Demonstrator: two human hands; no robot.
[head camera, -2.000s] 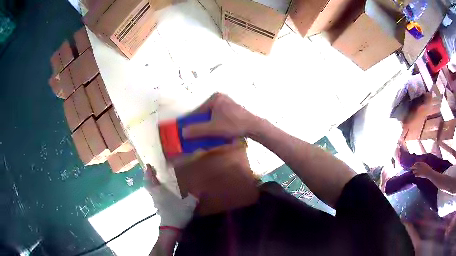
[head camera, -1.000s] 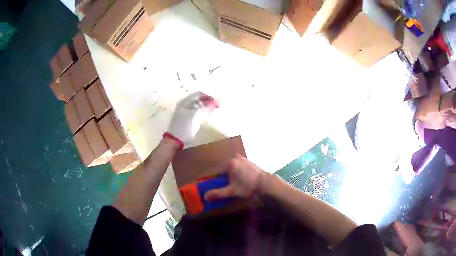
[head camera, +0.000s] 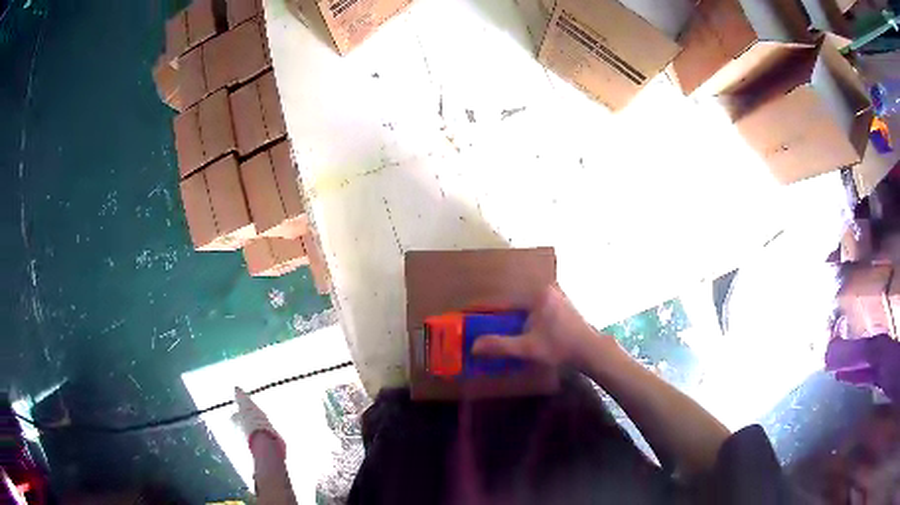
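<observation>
A brown carton (head camera: 481, 271) stands at the table's near edge, right against my body, its top flaps closed. My right hand (head camera: 553, 340) is bare and grips the blue tape gun (head camera: 493, 343) with its orange-red front, which lies over the top of the carton. My left hand (head camera: 254, 419), in a white glove with a red wrist band, is off to the lower left, away from the carton and over a bright patch. It is small and washed out, so its fingers cannot be made out.
The pale table (head camera: 385, 217) spreads ahead. Brown cartons are stacked along its left side (head camera: 212, 202). Printed cartons (head camera: 604, 49) and an open carton (head camera: 801, 128) stand at the far side. A black cable (head camera: 296, 378) crosses the lower left. Part of a person in purple shows at right.
My left hand has left the table area beyond the carton and swung down to the lower left. The tape gun stays in my right hand over the carton. The view has shifted.
</observation>
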